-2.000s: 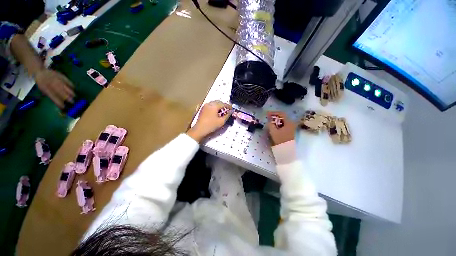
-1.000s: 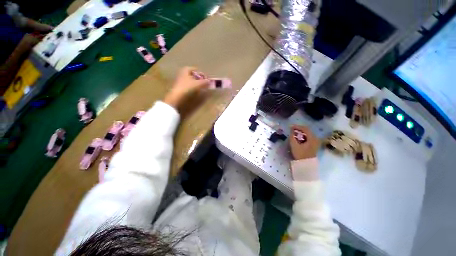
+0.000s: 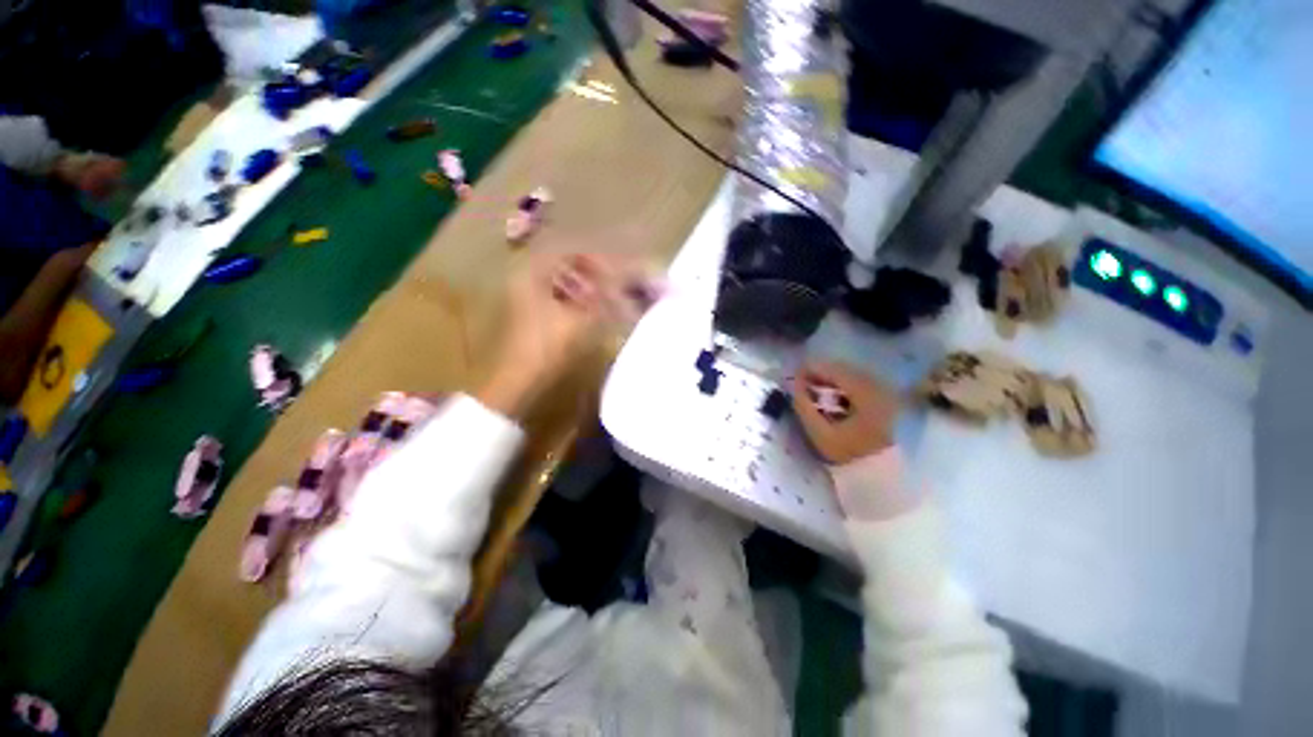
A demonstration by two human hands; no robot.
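My left hand (image 3: 547,328) is blurred over the edge of the brown sheet, left of the perforated plate (image 3: 655,403). A pale pink car-shaped piece (image 3: 638,294) is at its fingertips, also blurred. My right hand (image 3: 850,418) is over the plate beside a small black fixture block (image 3: 776,403); a pink and white patch shows at its curled fingers, and I cannot tell whether it is a held part. Another black block (image 3: 709,372) stands further left. No pink piece shows between the blocks. The black extraction nozzle (image 3: 782,274) is just beyond them.
Silver hose (image 3: 792,101) and grey column (image 3: 936,173) stand behind the plate. Tan pieces (image 3: 979,386) lie right of my right hand, near the control box (image 3: 1152,288). Pink pieces (image 3: 320,475) lie on the brown sheet (image 3: 418,324). Another person's hand (image 3: 94,176) shows upper left.
The pink piece between the blocks 2 seconds ago is gone from there. My left hand has moved left off the plate. A pink piece now lies on the brown sheet beyond it. My right hand stays near the fixture.
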